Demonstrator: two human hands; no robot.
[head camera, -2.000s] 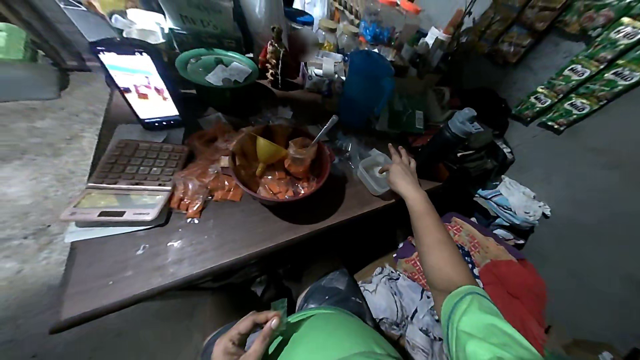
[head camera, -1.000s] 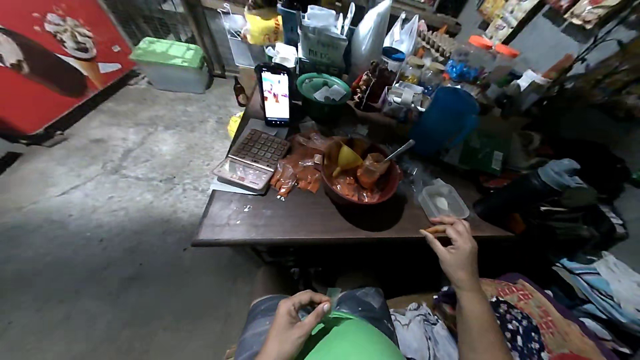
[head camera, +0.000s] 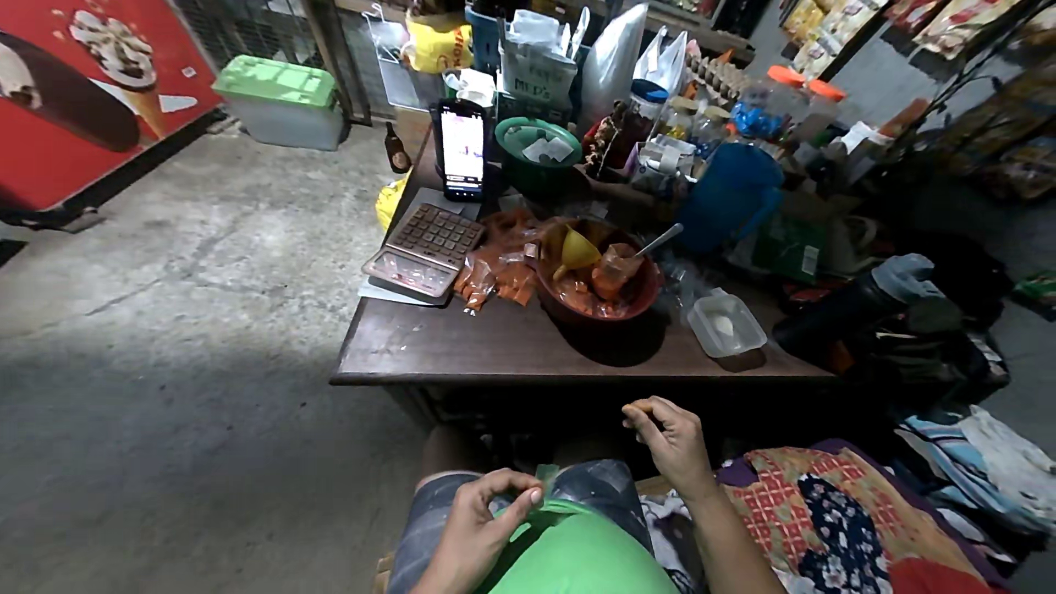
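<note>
My left hand (head camera: 495, 511) is over my lap, thumb and forefinger pinched on a small clear plastic piece (head camera: 546, 473), perhaps a bag. Beyond the table's front edge, on my side, my right hand (head camera: 670, 433) pinches a small orange-brown thing (head camera: 637, 407), too small to name. On the table a red bowl (head camera: 652, 290) holds a yellow funnel (head camera: 580, 251), a bag of orange powder (head camera: 615, 272) with a spoon (head camera: 660, 240) and small orange packets. More orange packets (head camera: 495, 276) lie left of the bowl. A clear plastic tub (head camera: 728, 324) with something whitish inside is at its right.
A calculator (head camera: 433, 239) lies at the table's left, below an upright lit phone (head camera: 463, 153). Behind are a green basin (head camera: 536, 169), a blue pitcher (head camera: 730, 198) and jars. A dark bottle (head camera: 850, 305) leans at the right. Patterned cloth (head camera: 804, 511) lies beside my right forearm.
My right hand was at the plastic tub; it has come back toward my lap with the small orange-brown thing in its fingers. My left hand stays over my lap. The view has swung left.
</note>
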